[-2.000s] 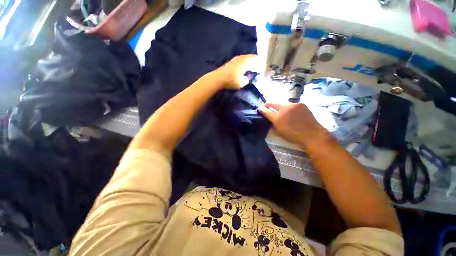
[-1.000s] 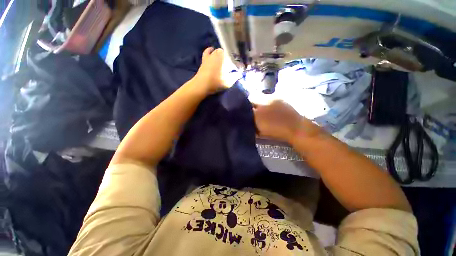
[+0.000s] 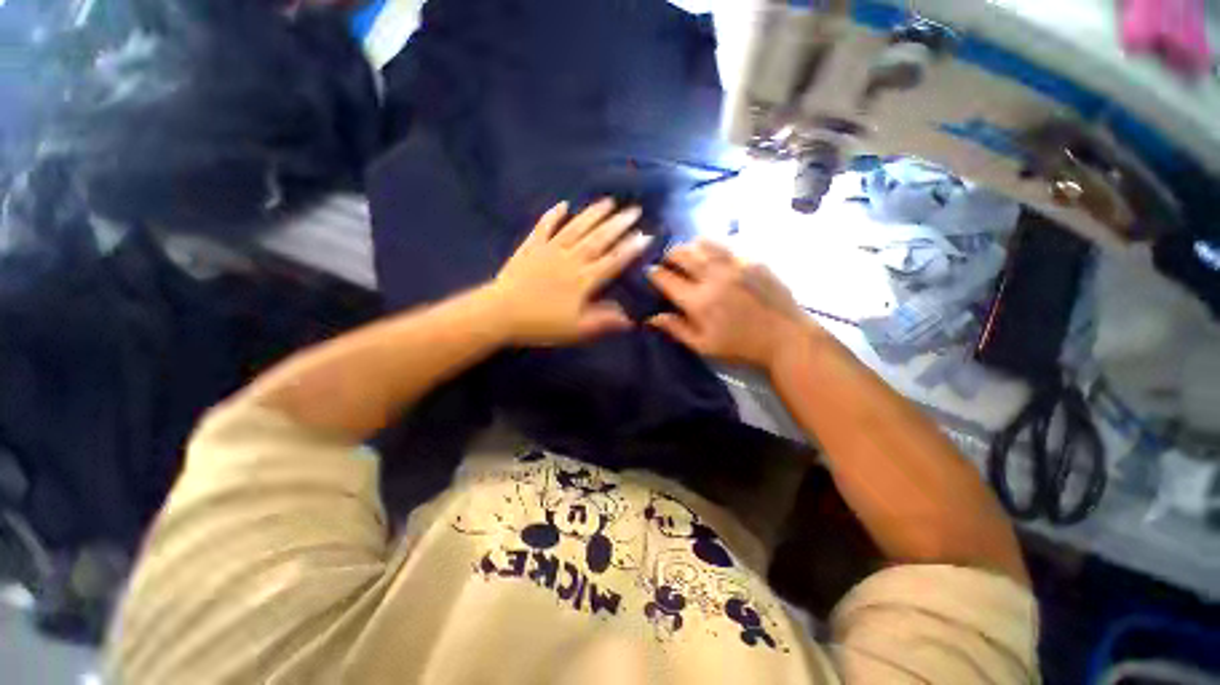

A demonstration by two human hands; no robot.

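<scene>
A dark navy garment (image 3: 535, 121) is spread over the table left of the needle and hangs over the front edge. My left hand (image 3: 569, 272) lies on it with fingers apart. My right hand (image 3: 723, 305) is beside it, its fingertips on the cloth, seeming to pinch it near the right edge; blur hides the exact grip. The white sewing machine (image 3: 990, 80) stands at the upper right. Its presser foot and needle area (image 3: 809, 174) is right of the garment, under bright light, and both hands are in front of it.
Pale blue-white pieces (image 3: 923, 254) lie in a pile right of the needle. A flat black rectangle (image 3: 1033, 292) and black-handled scissors (image 3: 1048, 455) lie farther right. A pink block (image 3: 1167, 30) is on the machine. Dark cloth (image 3: 228, 147) is heaped at the left.
Both hands have moved from beside the needle towards me. My left hand has opened out flat on the cloth. The garment now lies flatter, left of the presser foot. The view has shifted.
</scene>
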